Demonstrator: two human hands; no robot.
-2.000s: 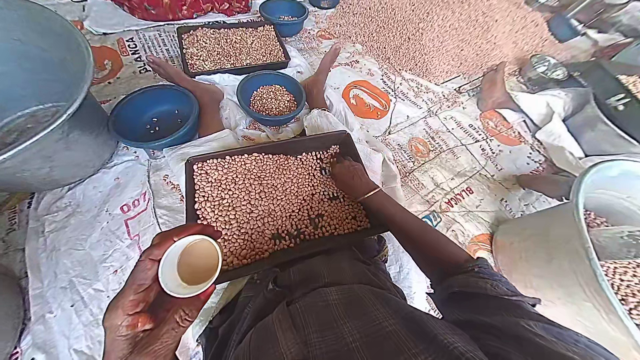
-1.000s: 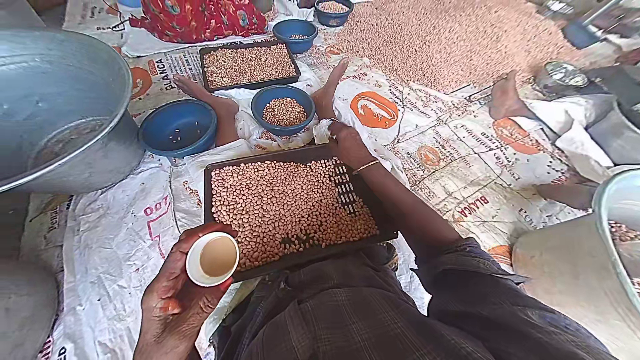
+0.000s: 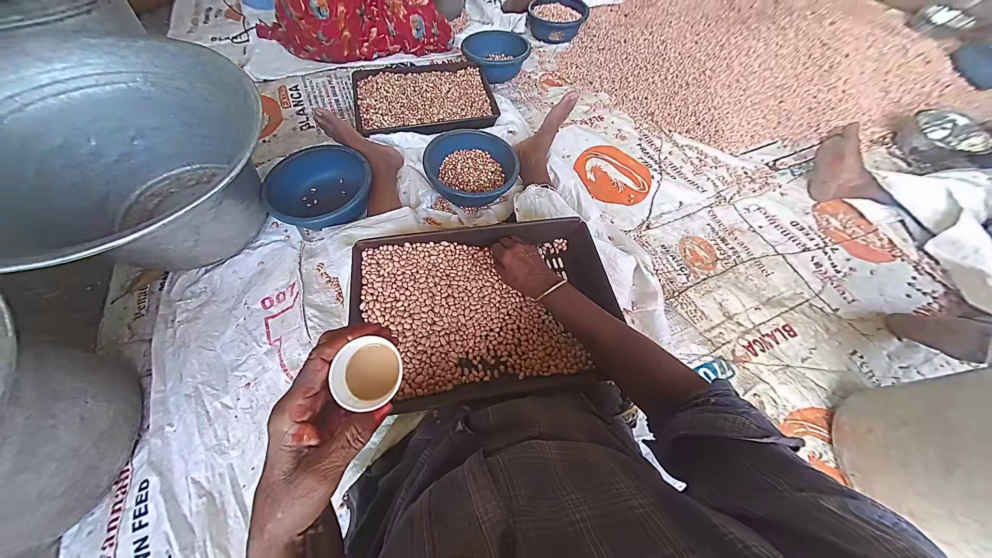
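Note:
My left hand (image 3: 322,411) grips a small white cup (image 3: 366,373) holding a light brown drink, in front of the tray's near left corner. A dark rectangular tray (image 3: 601,267) lies at my lap, spread with shelled nuts or beans (image 3: 434,310). My right hand (image 3: 527,267), with a thin band at the wrist, rests among them near the far right part of the tray; its fingertips are partly hidden, so whether they pinch any is unclear. Slots of the tray floor show just right of that hand. Beyond the tray stands a blue bowl (image 3: 471,167) partly filled with similar pieces.
Another blue bowl (image 3: 318,186) holds a few pieces. Large metal basins (image 3: 132,147) stand at the left. A second filled tray (image 3: 425,97) lies ahead, near a person's red patterned clothing (image 3: 360,27). A broad heap of nuts or beans (image 3: 744,70) covers the far right. Printed sacks (image 3: 721,256) cover the floor.
A second ago my right hand was at the tray's far edge beside the blue bowl; it is now back among the pieces. My left hand keeps hold of the cup.

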